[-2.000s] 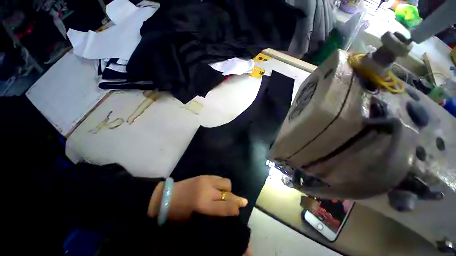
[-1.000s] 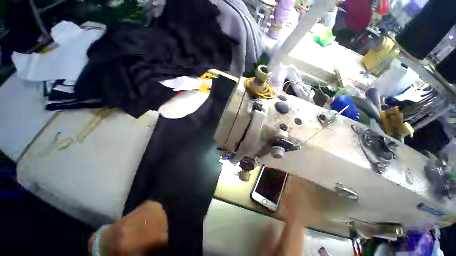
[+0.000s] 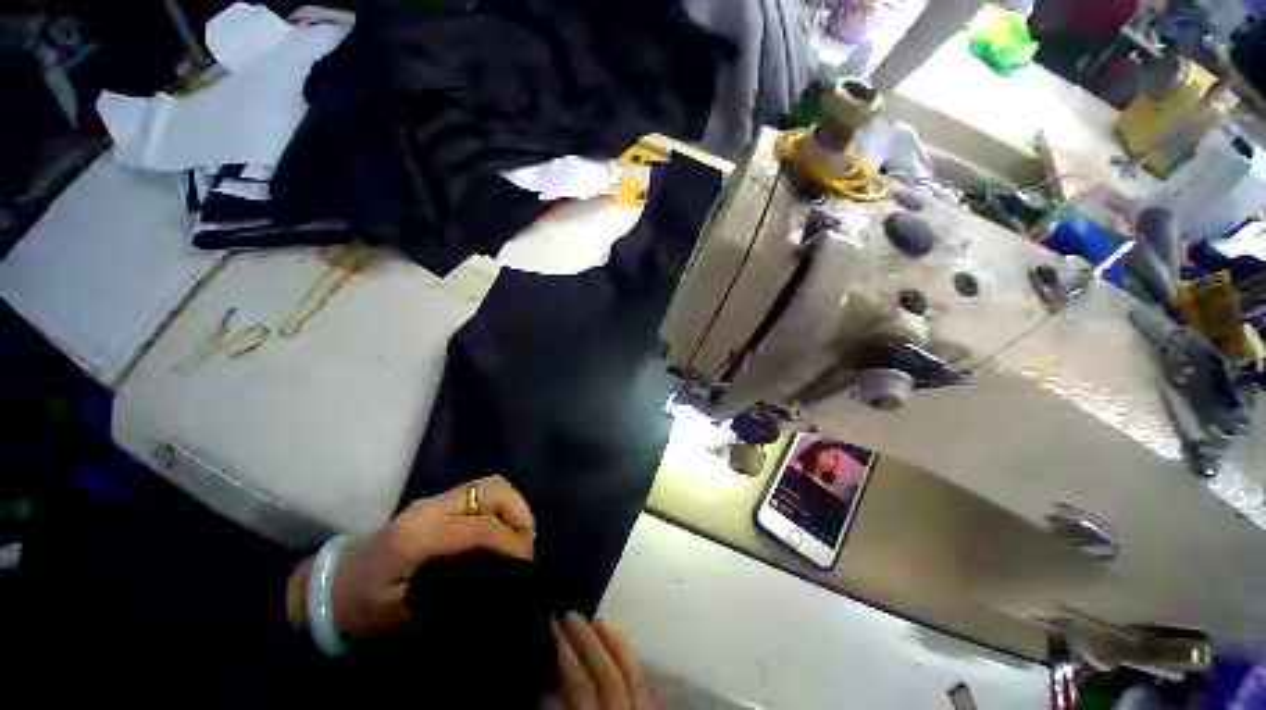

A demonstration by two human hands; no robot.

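Observation:
A black fabric panel (image 3: pixel 555 375) lies on the white table and runs up beside the sewing machine head (image 3: pixel 778 278), its right edge near the lit needle area. My left hand (image 3: pixel 437 541), with a pale bracelet and a gold ring, has its fingers bent on the near part of the panel. My right hand (image 3: pixel 600 666) is at the bottom edge, partly cut off, with its fingers at the right side of the bunched cloth. Dark cloth between the hands hides their palms and thumbs. The needle tip is hidden by glare and the head.
A smartphone (image 3: pixel 816 499) with a lit screen lies on the machine bed right of the needle. A black garment pile (image 3: pixel 417 125) and white pieces (image 3: pixel 229 104) lie at the far left. A white scrap (image 3: pixel 562 176) lies by the pile. The machine arm (image 3: pixel 1055 416) extends right.
The view has shifted. My right hand, blurred near the phone a second ago, is back at the cloth beside my left hand. The near cloth is now bunched between them. The phone screen is brighter.

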